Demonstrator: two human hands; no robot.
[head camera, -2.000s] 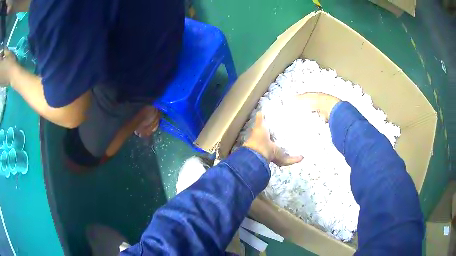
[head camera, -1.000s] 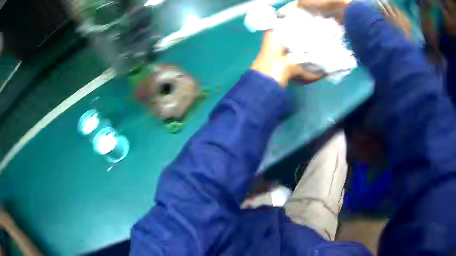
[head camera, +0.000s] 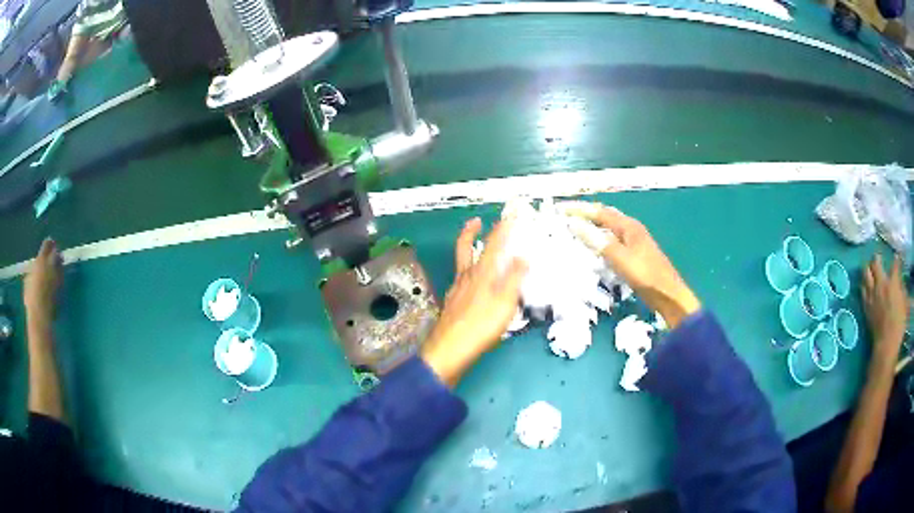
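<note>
A pile of white impellers (head camera: 561, 271) lies on the green bench top, right of the press. My left hand (head camera: 486, 296) is cupped against the pile's left side. My right hand (head camera: 631, 250) is curved over its upper right side, with pale finger cots on the fingers. Both hands hold the pile between them. A single impeller (head camera: 538, 425) lies flat nearer to me, and a few more lie just right of the pile.
The arbor press base plate (head camera: 384, 307) stands left of my hands, its lever (head camera: 398, 80) behind. Teal housings with white centres (head camera: 241, 356) stand left; several more housings (head camera: 810, 301) stand right. A clear plastic bag (head camera: 870, 205) lies far right. Other people's hands (head camera: 886, 301) are at both sides.
The view has moved from the cardboard box on the floor to the bench. The white impellers between my hands now lie heaped on the bench top, right of the press.
</note>
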